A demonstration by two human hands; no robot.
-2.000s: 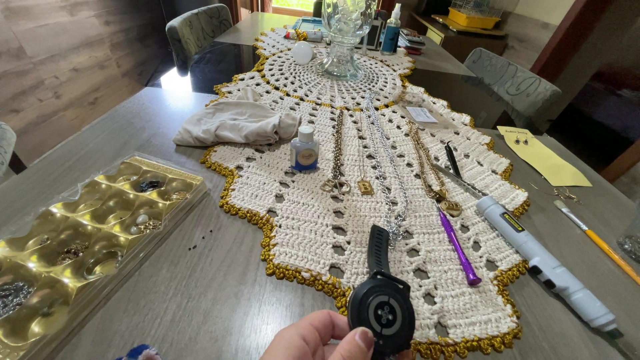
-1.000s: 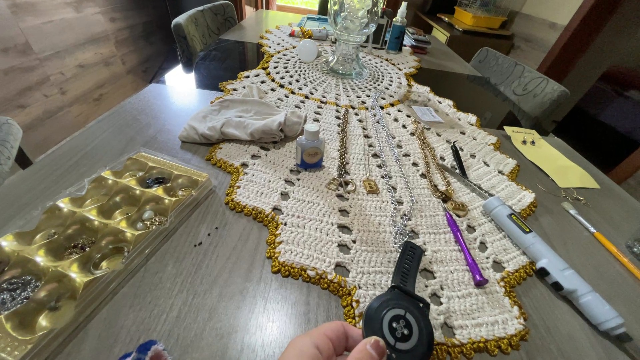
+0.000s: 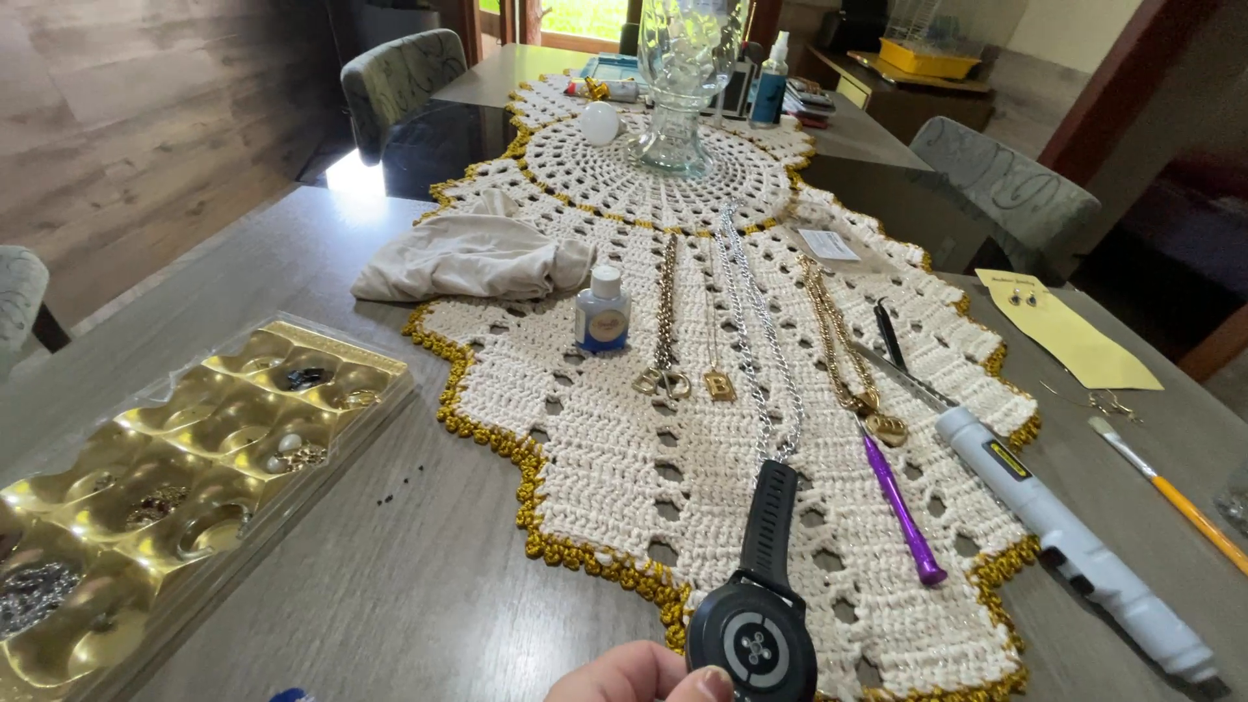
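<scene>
At the bottom centre, my left or right hand cannot be told for certain by its sleeve, but its thumb lies at the right, so my left hand [image 3: 634, 673] grips a black smartwatch [image 3: 751, 639], sensor side up. The watch strap [image 3: 770, 522] reaches up over the crocheted runner [image 3: 604, 487]. Beyond it lie a silver chain necklace [image 3: 756, 341], a gold chain [image 3: 667, 302], a small square pendant [image 3: 720, 384] and another gold necklace [image 3: 838, 341]. A purple-handled tool [image 3: 902, 512] is right of the watch. My right hand is out of view.
A gold tray of jewelry [image 3: 214, 439] stands left. A small bottle [image 3: 603, 310] and a beige cloth [image 3: 478, 255] are behind. Right are a grey cordless tool [image 3: 1072, 546], black tweezers [image 3: 888, 334], a paintbrush [image 3: 1170, 497] and a yellow card [image 3: 1072, 327]. A glass vase [image 3: 673, 136] stands farther back.
My left hand keeps hold of the watch; its place relative to the runner has changed little. The view has shifted slightly.
</scene>
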